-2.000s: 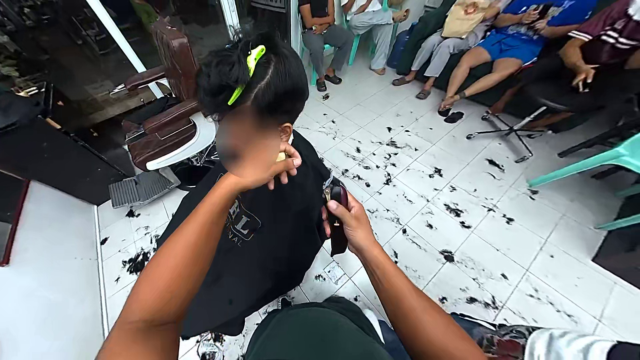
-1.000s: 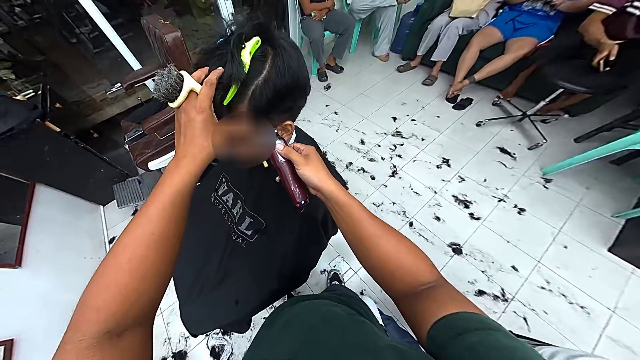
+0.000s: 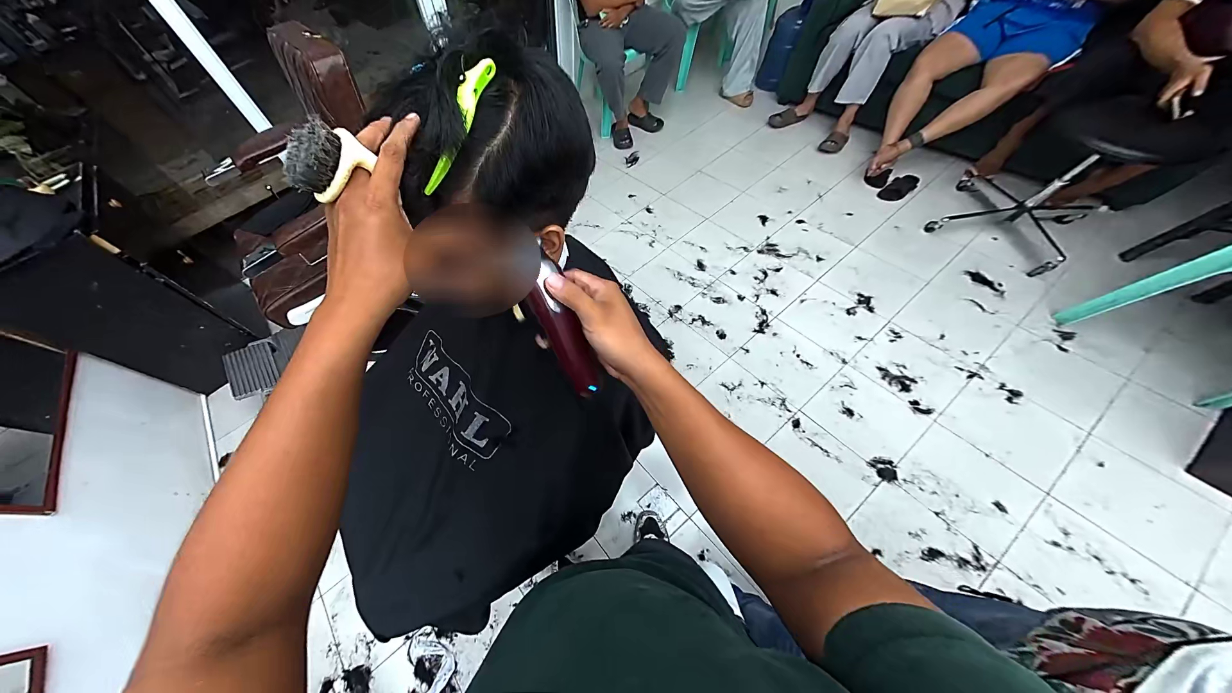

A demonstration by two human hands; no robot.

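Note:
A seated person wears a black barber cape (image 3: 481,520) with white lettering. In the person's black hair (image 3: 539,125) sits a yellow-green sectioning clip (image 3: 467,115). My left hand (image 3: 373,221) rests against the side of the head and holds a round brush (image 3: 322,162) with grey bristles and a cream handle, which points outward. My right hand (image 3: 606,322) grips a dark red hair clipper (image 3: 565,342), with its head end up beside the person's ear (image 3: 552,241) and a small blue light at its lower end.
Cut hair lies scattered over the white tiled floor (image 3: 799,318). A brown barber chair (image 3: 318,77) stands behind the seated person. Several people sit along the far side, near a wheeled stool (image 3: 1025,207). A green plastic chair's edge (image 3: 1145,286) is at the right.
My left hand, near the jaw in the oldest frame, is now up beside the hair with the brush showing. My right hand has brought the clipper up to the ear.

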